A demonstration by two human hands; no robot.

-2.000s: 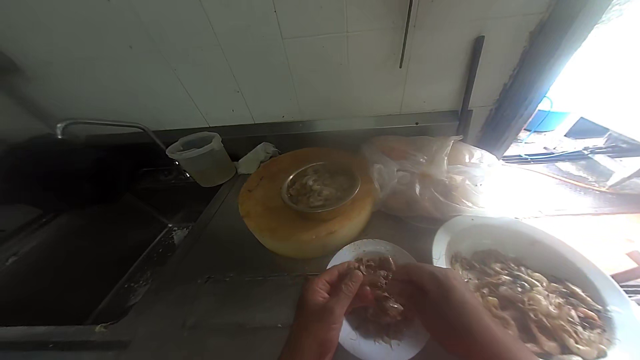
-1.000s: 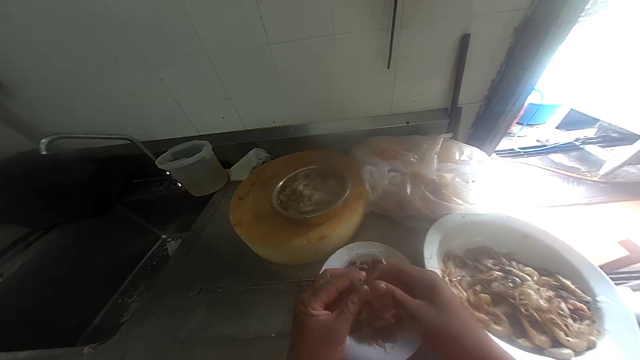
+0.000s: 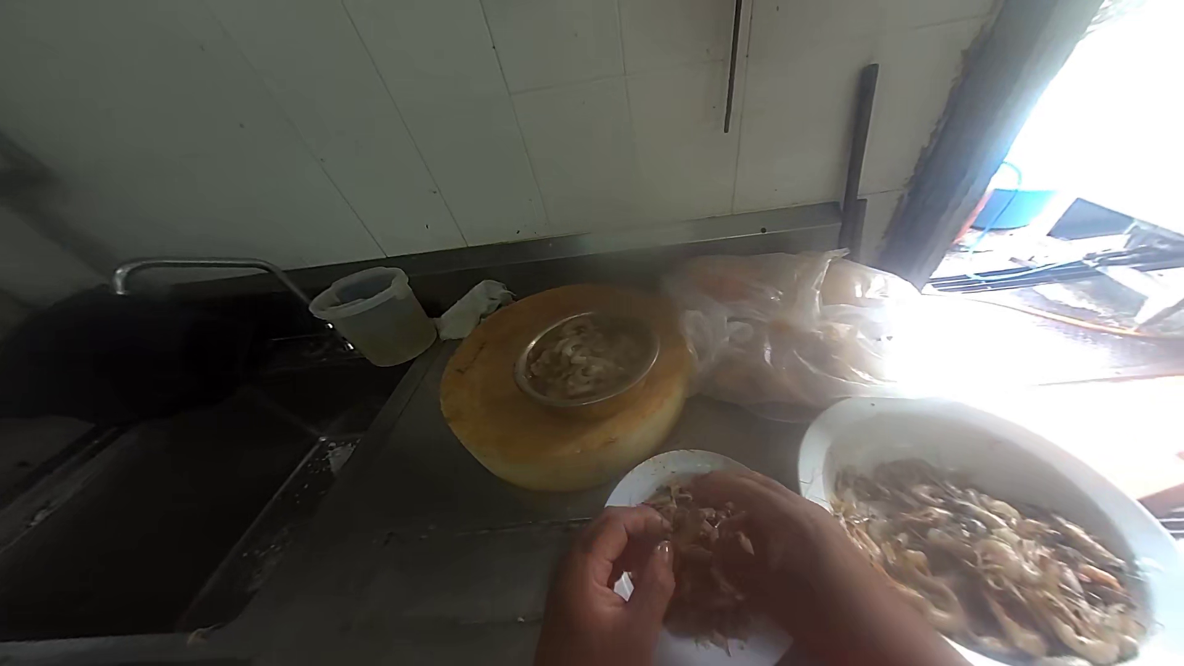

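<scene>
My left hand [image 3: 618, 578] is over the left side of a white plate [image 3: 689, 460], thumb and forefinger bent toward each other; whether a shrimp is between them I cannot tell. Blurred, my right hand [image 3: 772, 546] reaches over the same plate from the right, its fingertips at the shrimp shells [image 3: 705, 592] heaped there. What it holds is hidden. To the right stands a large white basin [image 3: 1017, 430] of whole shrimp [image 3: 990, 555]. Behind the plate, a metal bowl [image 3: 587, 359] with pale peeled shrimp rests on a round, thick chopping block [image 3: 490, 407].
Clear plastic bags [image 3: 786, 333] with contents lie right of the block. At its left are a crumpled white cloth [image 3: 474, 309] and a translucent plastic tub [image 3: 377, 319] with liquid. A dark sink with a metal faucet [image 3: 203, 264] takes up the left. The tiled wall runs behind.
My hands were close together a second ago, and now they are a little apart over the plate. The bowl, block and basin have stayed in place.
</scene>
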